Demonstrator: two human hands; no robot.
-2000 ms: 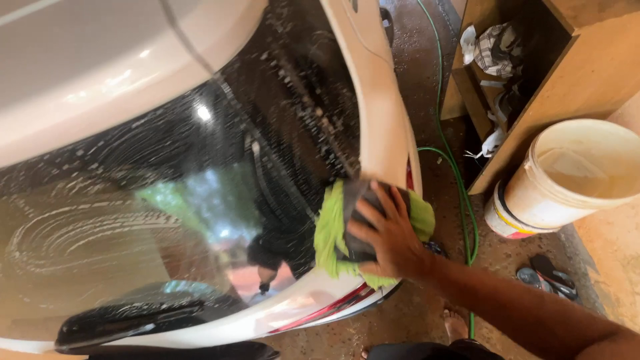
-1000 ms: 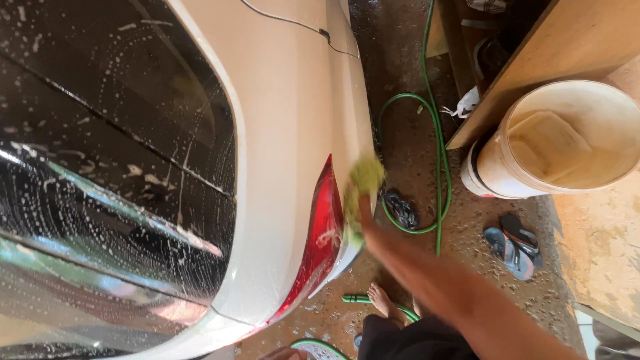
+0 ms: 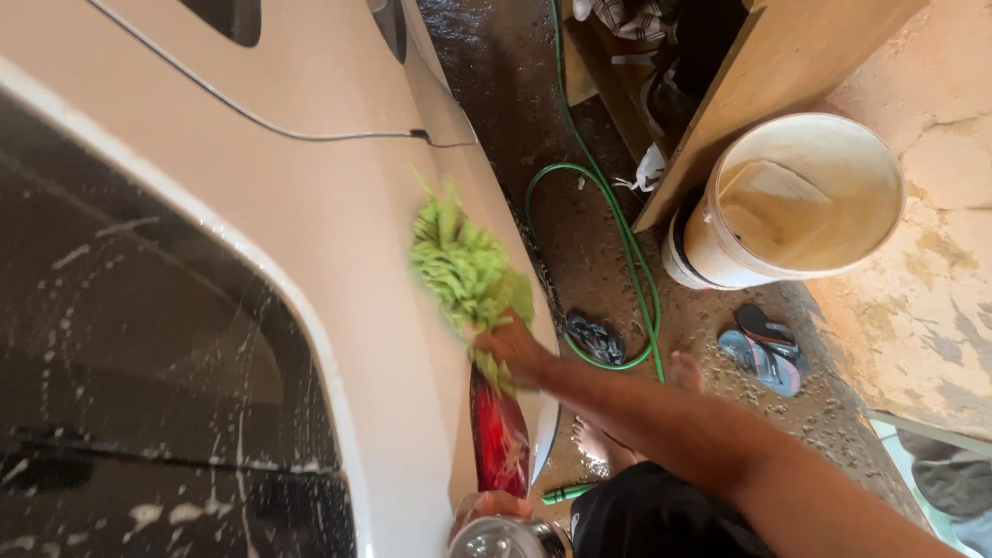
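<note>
My right hand [image 3: 504, 345] is inside or gripping a lime-green microfiber wash mitt [image 3: 469, 267], pressed on the light-colored rear side panel [image 3: 387, 310] of a car. Just below the mitt is the red tail light [image 3: 500, 442], streaked with suds. At the bottom edge my left hand [image 3: 488, 508] is wrapped round a clear container with a metallic-looking band [image 3: 504, 539], partly cut off by the frame. The dark rear window [image 3: 178, 349] on the left carries soap marks and drops.
A green hose [image 3: 647, 302] loops over the wet floor beside a dark sandal [image 3: 595, 338]. Stacked buckets [image 3: 732, 240] stand by a wooden cabinet [image 3: 713, 116] and a peeling wall. A pair of flip-flops [image 3: 763, 353] lies nearby. My bare feet are below my right arm.
The mitt and my right hand have moved from beside the tail light up onto the panel above it. My left hand with the container has come into view. The view has shifted off the rear window.
</note>
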